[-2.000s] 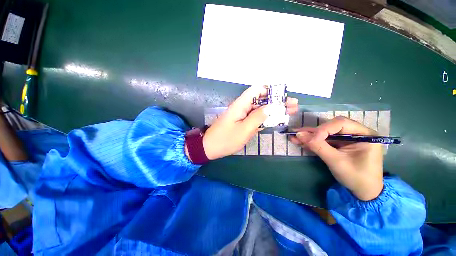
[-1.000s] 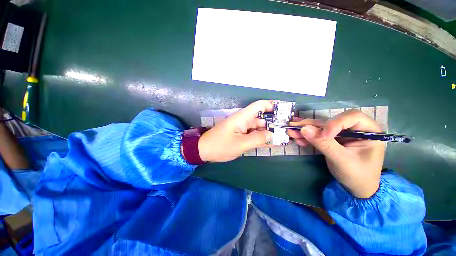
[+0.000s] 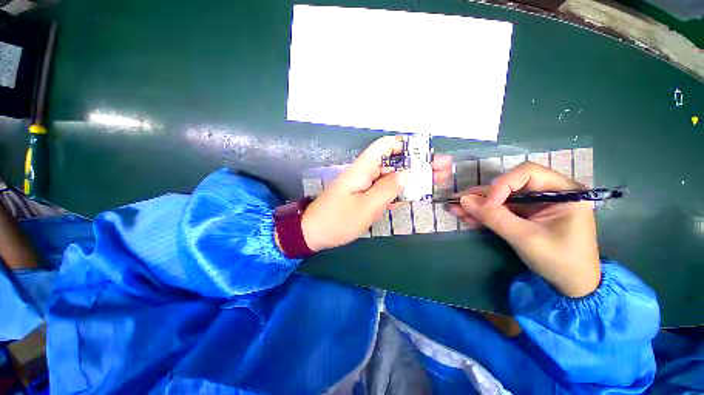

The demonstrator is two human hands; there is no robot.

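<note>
My left hand (image 3: 351, 200) holds a small silvery-white circuit board (image 3: 418, 168) upright between thumb and fingers, above a sheet of grey adhesive pads (image 3: 402, 218). My right hand (image 3: 533, 216) grips a thin black pointed tool (image 3: 552, 197) like a pen. Its fine tip points left, near the board's lower edge; whether it touches the board or a pad is too small to tell. The pads lie in two rows on a clear backing, partly hidden under both hands. A blank white sheet (image 3: 400, 71) lies just beyond the board.
A dark green mat (image 3: 193, 69) covers the bench. A yellow-and-dark screwdriver (image 3: 35, 154) lies at far left beside a black box with a white label (image 3: 9, 63). Another person's arm (image 3: 17, 231) shows at the left edge. A ledge (image 3: 641, 35) runs along the upper right.
The board has moved up and slightly left in my left hand, away from the tool, whose tip was over it. The right hand stays close by, its tool now tilted a little upward at the rear.
</note>
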